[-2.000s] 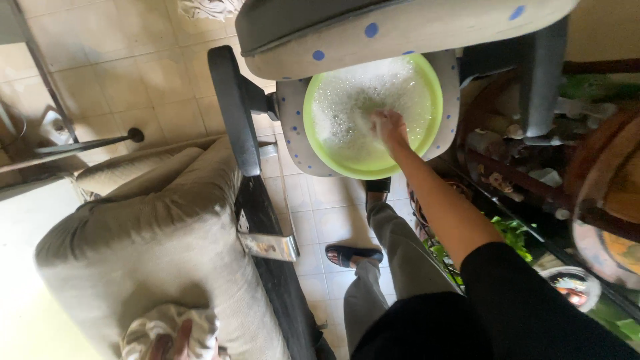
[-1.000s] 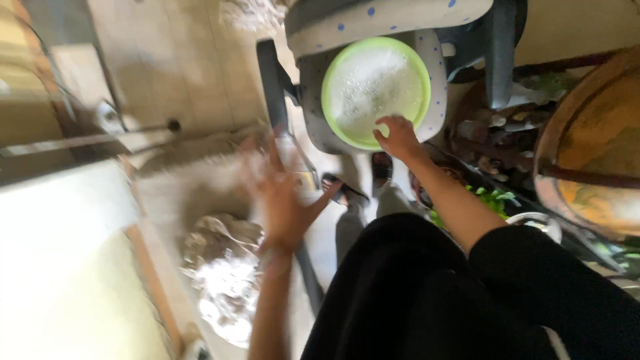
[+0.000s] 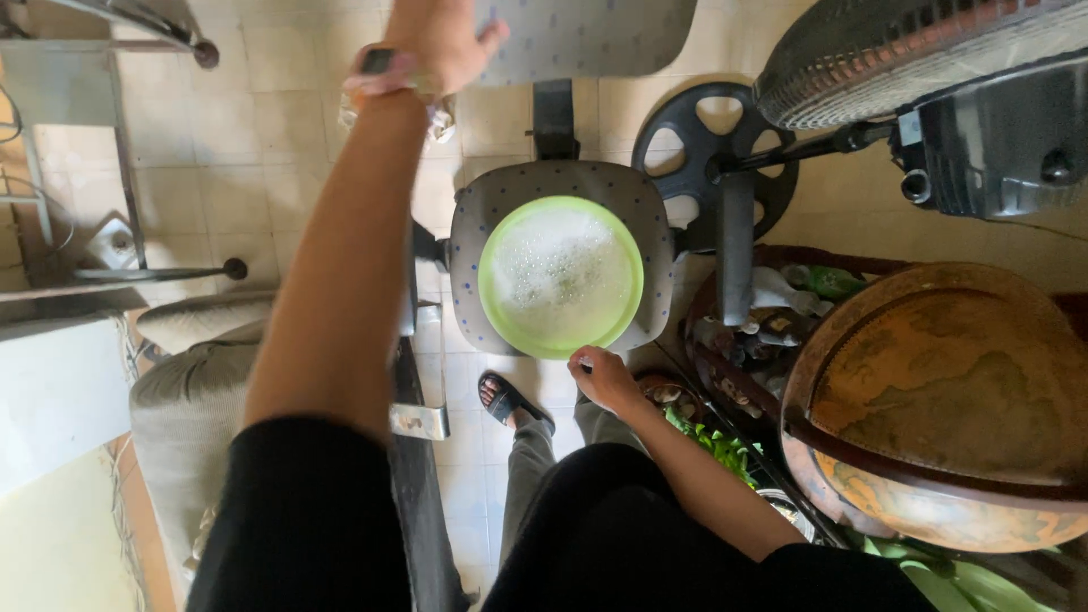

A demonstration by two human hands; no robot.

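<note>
A round green plastic basin [image 3: 561, 340] with foamy, sudsy water [image 3: 557, 263] sits on the dotted seat of an office chair [image 3: 472, 310]. My right hand [image 3: 599, 374] is at the basin's near rim, fingers curled; whether it grips the rim or holds something small cannot be told. My left hand [image 3: 438, 42], with a dark-faced watch [image 3: 378, 61] on its wrist, is stretched out at the top edge beside the chair's dotted backrest [image 3: 595, 34]. Its fingers are partly cut off by the frame. A pale crumpled cloth [image 3: 442, 119] shows partly behind that wrist.
A pedestal fan [image 3: 850, 68] with a round black base stands at upper right. Below it are a large globe [image 3: 943, 374] in a wooden frame, bottles [image 3: 833, 280] and green plants [image 3: 718, 446]. A cushioned sofa [image 3: 195, 408] is at left, and a sandalled foot [image 3: 506, 399] is below the chair.
My right hand has come out of the suds to the basin's near rim. My left hand has moved from the cloth on the sofa up to the backrest. The view has shifted.
</note>
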